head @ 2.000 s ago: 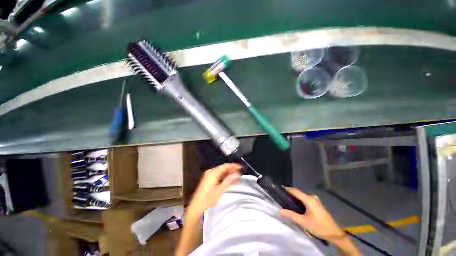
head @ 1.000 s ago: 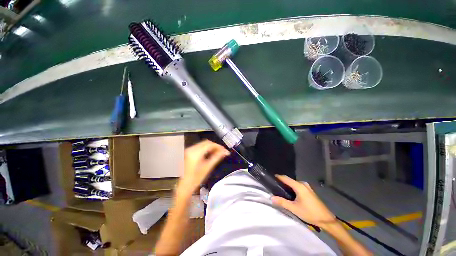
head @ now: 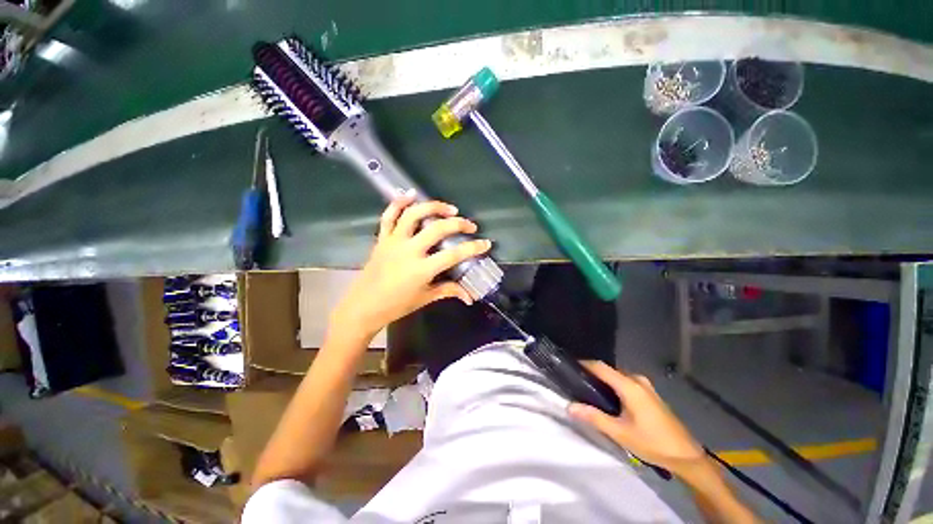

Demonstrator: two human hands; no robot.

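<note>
A grey hot air brush [head: 374, 164] lies slantwise on the green bench, bristled barrel at the far left, handle end over the front edge. My left hand [head: 414, 261] is wrapped around its handle. My right hand [head: 639, 415] grips a black electric screwdriver [head: 573, 377]; its thin shaft points up-left to the end of the brush handle. Whether the tip is seated in a screw cannot be told. A mallet [head: 534, 189] with a yellow and green-blue head lies right of the brush.
Clear screw cups [head: 693, 145] with tiny parts stand at the back right. A blue screwdriver [head: 248, 220] and a slim white strip [head: 273, 198] lie left. Below the bench edge are a carton of unfinished brushes [head: 205, 333] and a metal frame [head: 757, 325].
My left hand has moved from near the handle's end up onto the handle and closed around it. My right hand still holds the black screwdriver. The view has shifted slightly.
</note>
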